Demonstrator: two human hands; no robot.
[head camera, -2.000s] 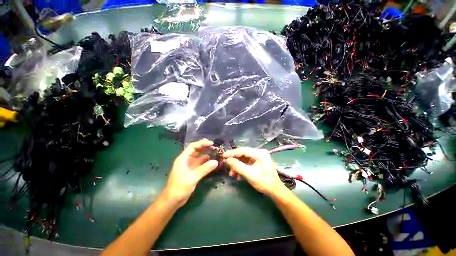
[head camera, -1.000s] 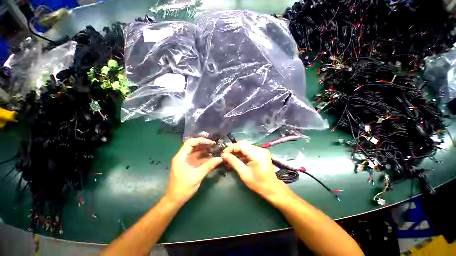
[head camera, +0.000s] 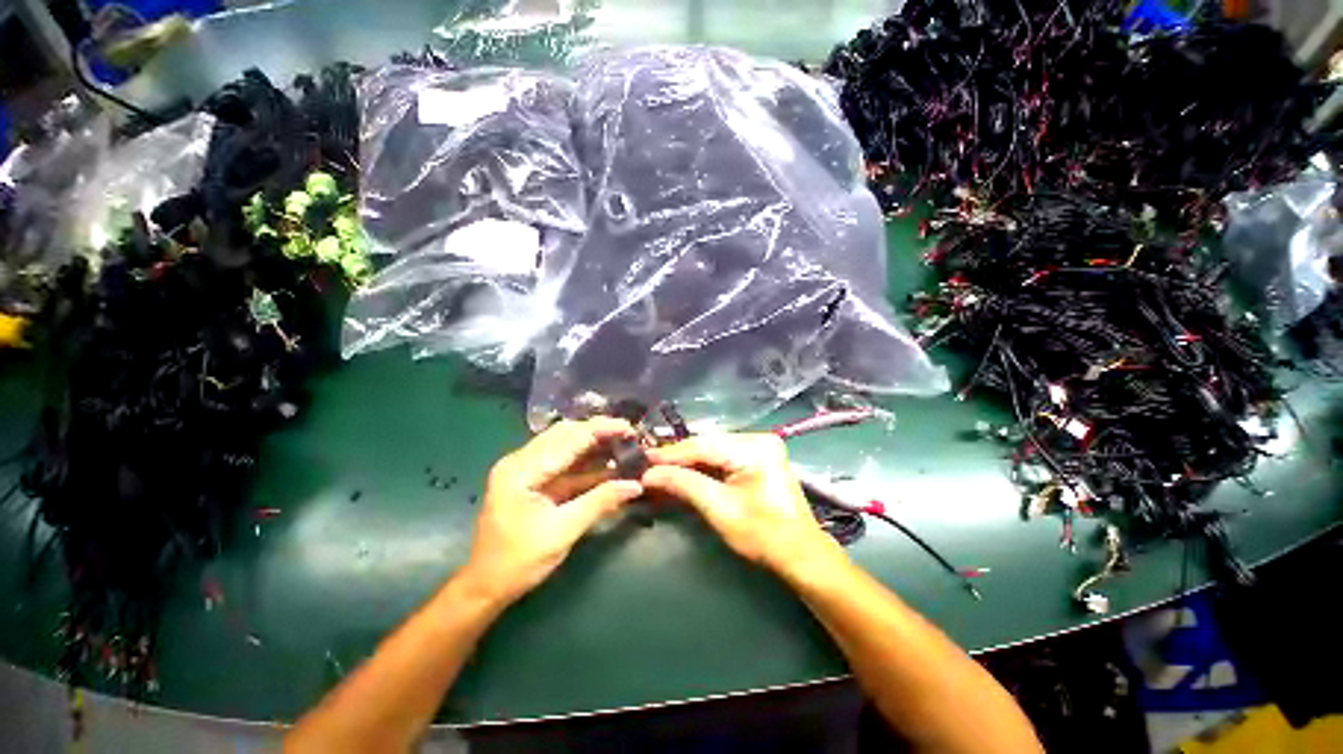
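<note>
My left hand is in the middle of the view, thumb and fingers closed on a small black housing. My right hand is beside it, its fingertips pinched at the right side of the housing, on what look like thin wires; the exact grip is too small to tell. A coiled black wire harness lies partly behind my right hand, with a black lead and red tips reaching right. Red handles, seemingly of pliers, lie behind my right hand; their jaws are not clear.
A large clear bag of dark parts and a smaller clear bag lie behind my hands. A black harness pile is at right, another at left with yellow-green connectors. Dark scraps lie on the green tabletop.
Both hands stay close together at nearly the same spot. The small black housing now shows more clearly between the fingertips. The whole view has shifted slightly.
</note>
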